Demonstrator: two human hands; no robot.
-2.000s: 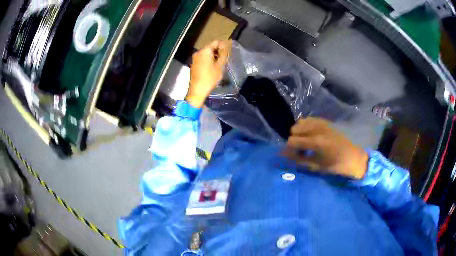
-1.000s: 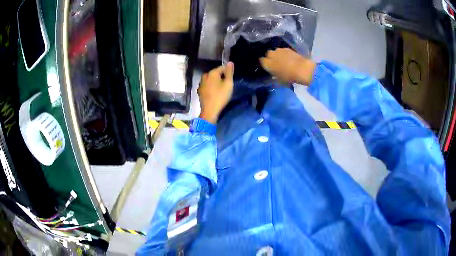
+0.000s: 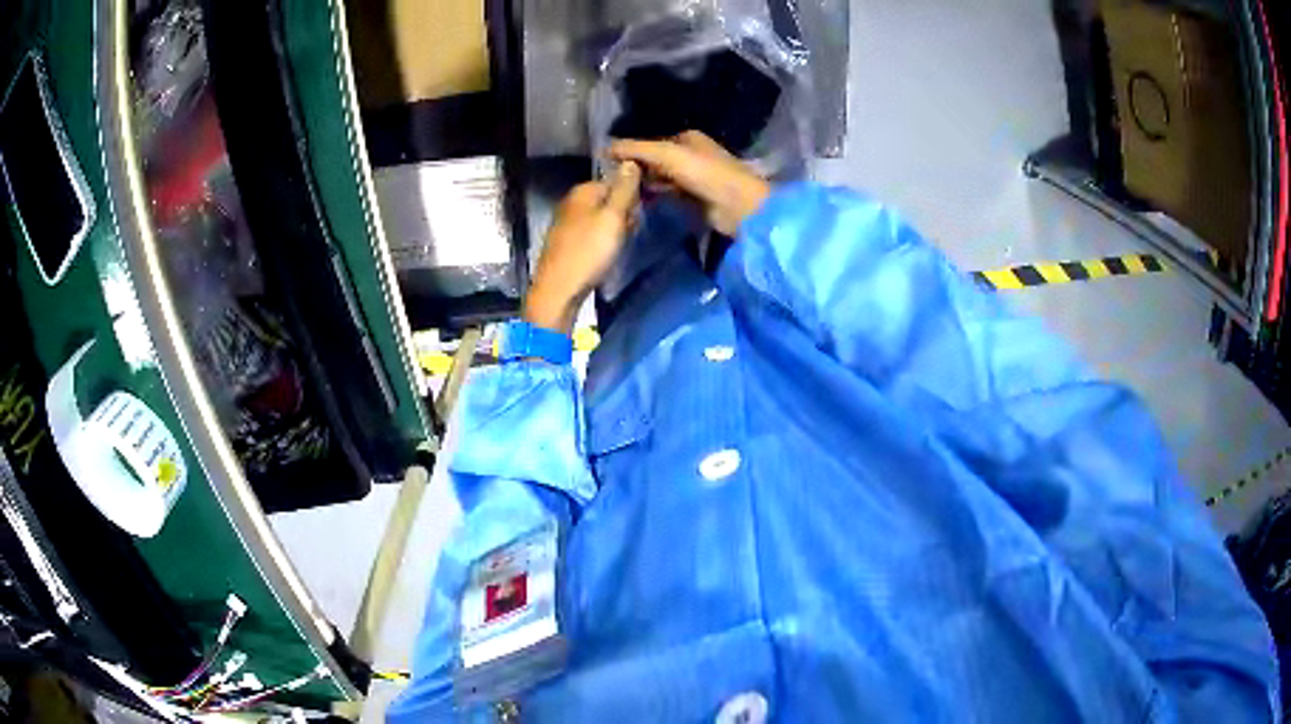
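A clear plastic bag (image 3: 790, 85) is at the top centre, in front of my body, with a dense bundle of black strands (image 3: 701, 102) inside it. My left hand (image 3: 592, 226) pinches the bag's near left edge. My right hand (image 3: 697, 173) is beside it, its fingers touching the left fingertips at the same edge of the bag. Whether the right fingers also hold single strands cannot be told.
At left, a green-topped cart (image 3: 213, 555) carries a smartphone (image 3: 46, 170), a white label roll (image 3: 121, 450) and white wire harnesses (image 3: 213, 686). A cardboard box (image 3: 1182, 120) is at upper right. Yellow-black tape (image 3: 1083, 270) crosses the floor.
The bag came upright before my body. My right hand left the black bundle inside the bag and moved left to meet my left hand at the edge. The view turned and shifted.
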